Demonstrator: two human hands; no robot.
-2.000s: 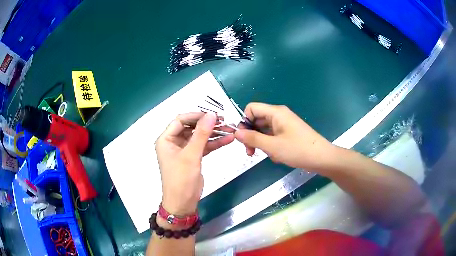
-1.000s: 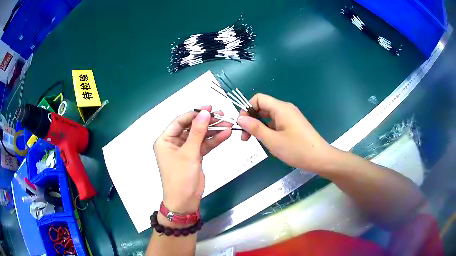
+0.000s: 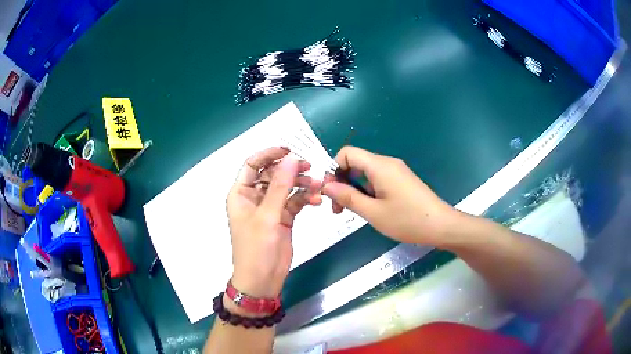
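Several thin wire leads with white sleeves (image 3: 302,146) show between my hands above the white paper sheet (image 3: 200,228); they are blurred and partly hidden by the fingers. My left hand (image 3: 266,197) is palm up, with thumb and fingers pinched around leads. My right hand (image 3: 384,197) is just to the right, its thumb and index finger gripping dark and white leads, fingertips close to my left fingertips. A black-and-white pile of leads (image 3: 297,69) lies on the green mat beyond the paper.
A smaller lead bundle (image 3: 514,48) lies by the blue bin (image 3: 567,34) at far right. A red heat gun (image 3: 97,200), yellow sign (image 3: 121,123) and blue parts tray (image 3: 76,276) are at left. A steel ruler (image 3: 387,263) and plastic-wrapped pad (image 3: 540,228) run along the near edge.
The fanned leads at my right hand have shifted and now blur over the paper's top corner. My left hand has turned slightly and moved a little right. The piles have not visibly changed.
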